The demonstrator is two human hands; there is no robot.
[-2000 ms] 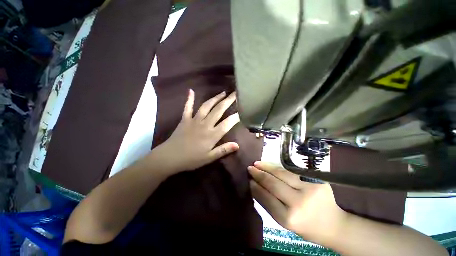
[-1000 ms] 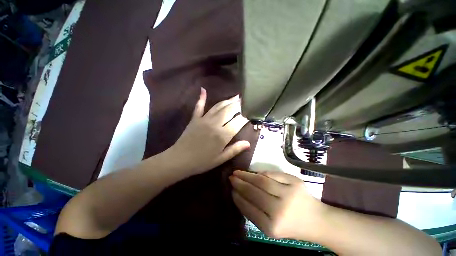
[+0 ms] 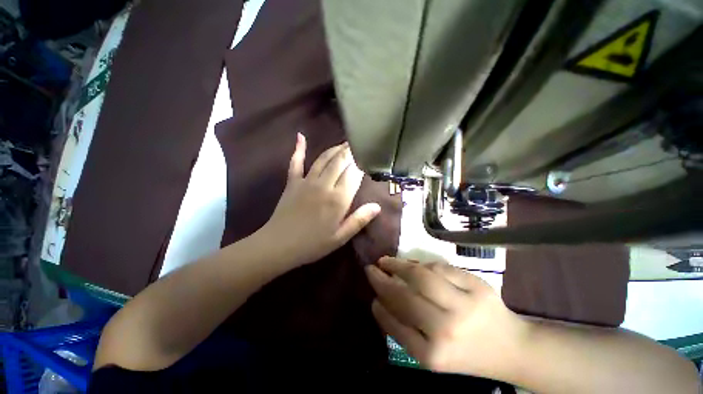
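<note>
A dark brown garment panel (image 3: 277, 100) lies under the sewing machine head (image 3: 432, 85), its right edge beside the presser foot (image 3: 395, 185). My left hand (image 3: 320, 200) lies flat on the panel with fingers spread, left of the foot; some fingertips reach the machine head's edge. My right hand (image 3: 439, 308) pinches the panel's right edge between thumb and fingers, below the foot. Whether it also holds a tool is hidden. The needle itself cannot be made out.
A long brown strip (image 3: 146, 138) lies on the left of the white table. A smaller brown piece (image 3: 566, 281) lies right of the needle plate (image 3: 443, 250). A blue basket (image 3: 58, 346) stands at lower left. A dark metal tip (image 3: 686, 262) shows at far right.
The view has shifted. My right hand moved left with the panel edge, then slightly back right; its fingers are now more bent. My left hand stays spread on the cloth.
</note>
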